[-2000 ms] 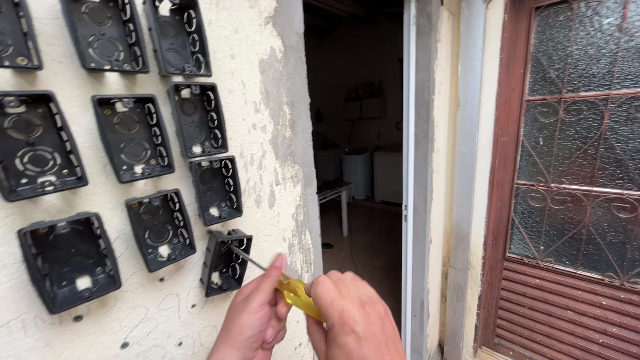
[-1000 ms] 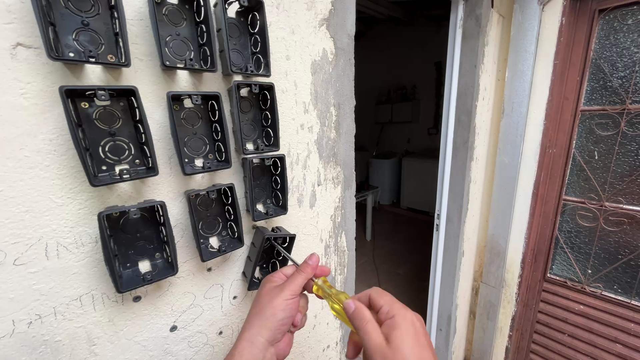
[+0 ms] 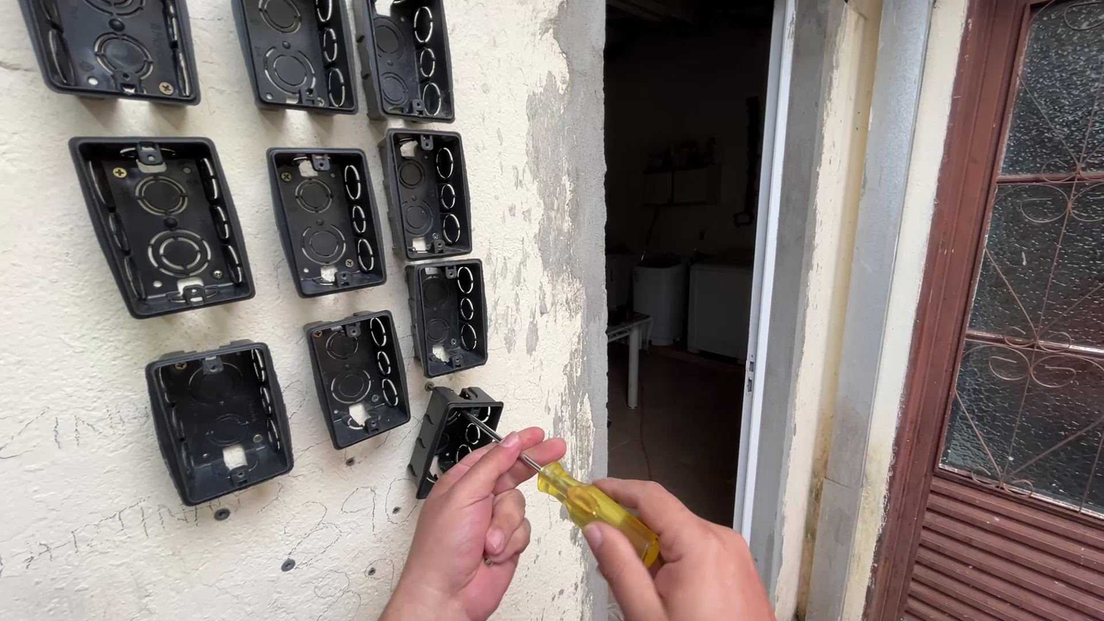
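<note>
A screwdriver with a translucent yellow handle (image 3: 599, 513) lies in my right hand (image 3: 690, 552), its fingers and thumb around the handle. My left hand (image 3: 474, 517) pinches the metal shaft between thumb and fingers. The shaft's tip reaches into the upper part of a small black plastic electrical box (image 3: 453, 435), which sits tilted on the wall at the lower end of the right column. Whether the tip meets a screw cannot be seen. Above this box is another upright black box (image 3: 448, 317), and to its left a further one (image 3: 358, 379).
More black electrical boxes (image 3: 220, 423) are fixed in rows on the rough cream wall (image 3: 509, 172). Wall plugs (image 3: 288, 565) and pencil marks show below them. Right of the wall stand an open doorway with a white metal frame (image 3: 763, 259) and a brown door (image 3: 914, 345) with patterned glass.
The view has shifted left and closer to the wall since the earliest frame. Both hands stay on the screwdriver, whose tip remains in the tilted box.
</note>
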